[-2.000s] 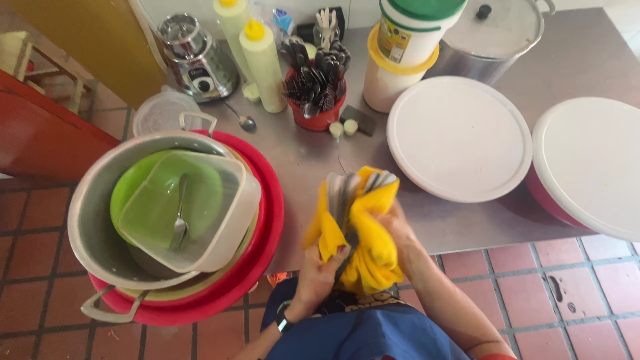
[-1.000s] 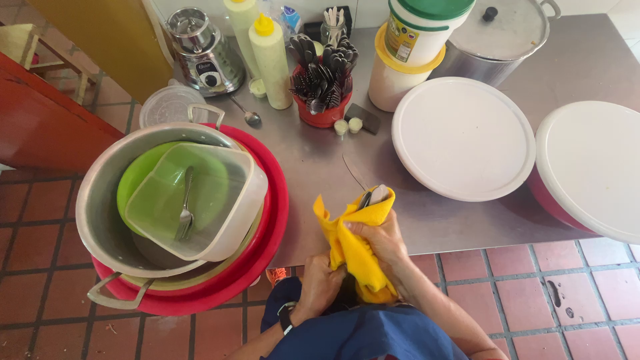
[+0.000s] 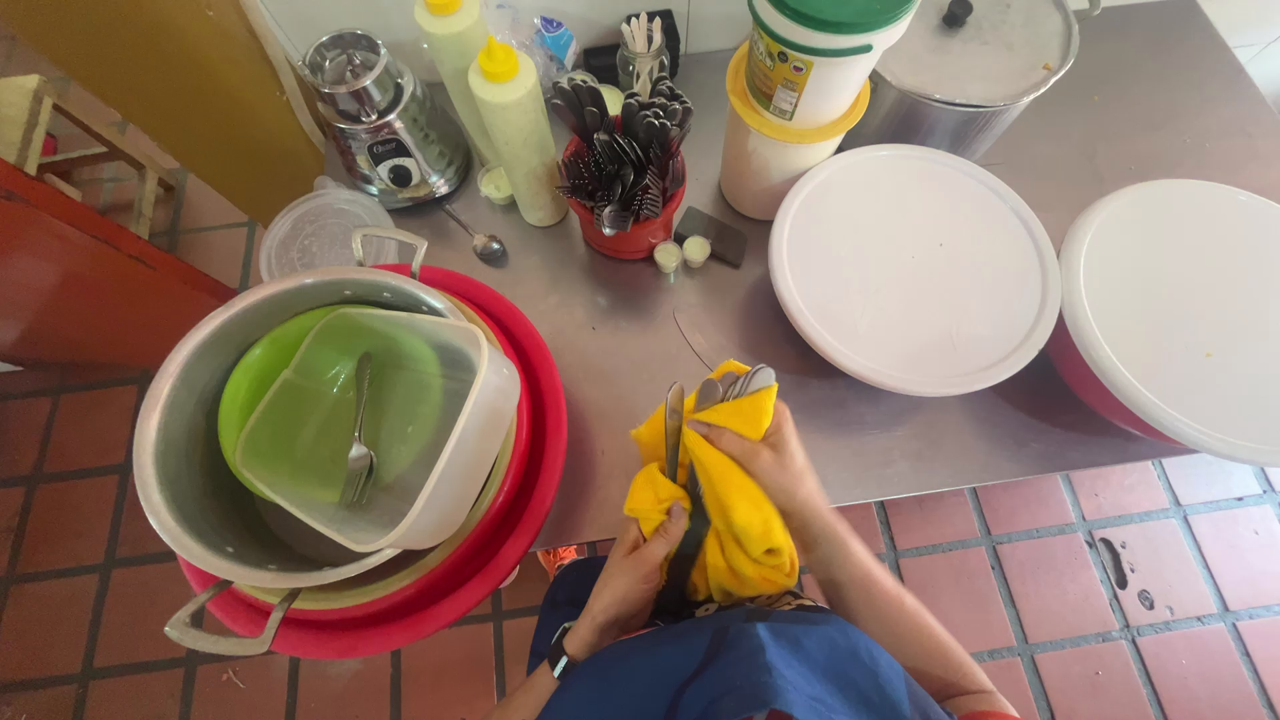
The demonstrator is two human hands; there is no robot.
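Note:
My right hand [image 3: 765,455] grips a yellow cloth [image 3: 745,520] folded around a bundle of metal cutlery [image 3: 745,383], whose rounded ends stick out at the top. With a gathered part of the same cloth, my left hand [image 3: 640,560] pinches the lower part of a single knife [image 3: 674,430], held upright beside the bundle. A red container [image 3: 625,243] packed with dark-handled cutlery [image 3: 625,150] stands farther back on the steel table. At the left, a fork [image 3: 360,455] lies in a translucent plastic tub [image 3: 440,480], nested in a green bowl and a metal pot.
The metal pot [image 3: 165,440] sits in a wide red basin [image 3: 545,430] at the table's left. Behind are a blender base [image 3: 385,130], squeeze bottles [image 3: 515,130], small sauce cups [image 3: 668,256] and stacked buckets [image 3: 755,150]. White-lidded tubs [image 3: 915,265] stand at the right.
The cloth has opened at the top, so more cutlery ends show than before. A single knife now stands apart from the bundle, between my hands.

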